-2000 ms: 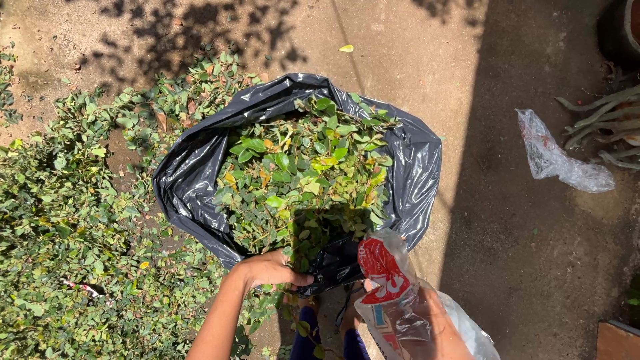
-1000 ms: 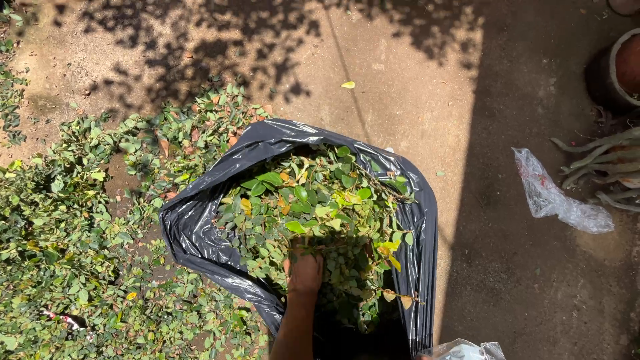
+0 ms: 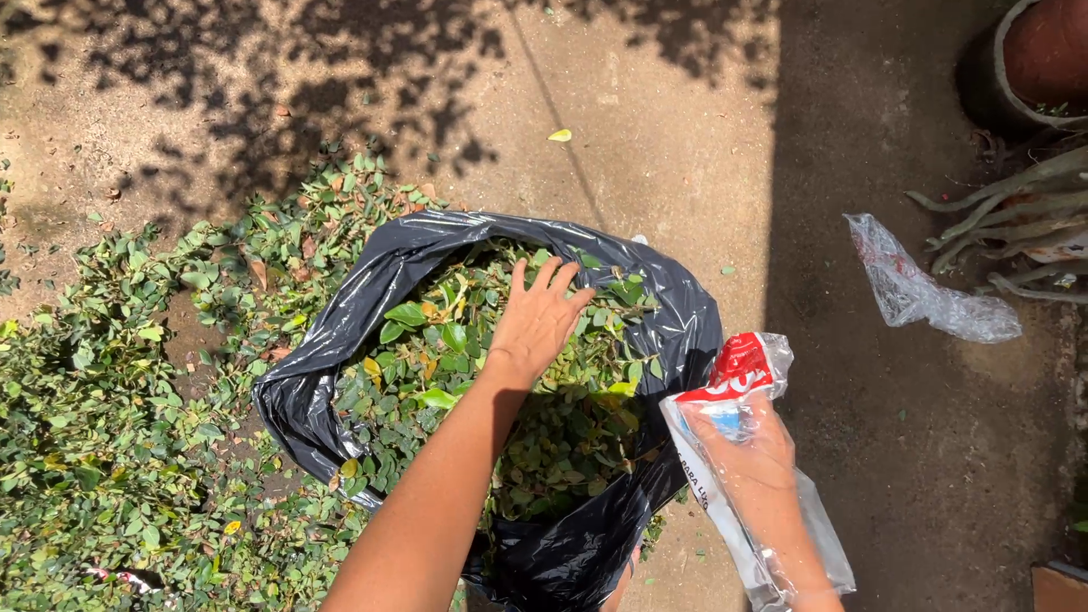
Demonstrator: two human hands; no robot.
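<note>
A black plastic garbage bag (image 3: pixel 693 319) stands with its mouth wide, full of green leafy clippings (image 3: pixel 425 374). My left hand (image 3: pixel 540 319) lies palm down on the clippings near the far side of the bag, fingers spread and holding nothing. My right hand (image 3: pixel 744 442) is inside a clear plastic package (image 3: pixel 816 510) with red and white print, worn over the hand and forearm. Through the plastic, this hand grips the right rim of the black bag or rests against it; which one cannot be told.
Cut leafy clippings (image 3: pixel 110 408) cover the ground at left. A crumpled clear plastic bag (image 3: pixel 931 289) lies on the shaded concrete at right, beside thick pale roots (image 3: pixel 1011 204) and a round plant pot (image 3: pixel 1003 85). A yellow leaf (image 3: pixel 559 135) is on the concrete beyond the bag.
My left hand has moved from the near part of the clippings toward the bag's far side. The right hand, in the printed package, has come back into view at the bag's right side.
</note>
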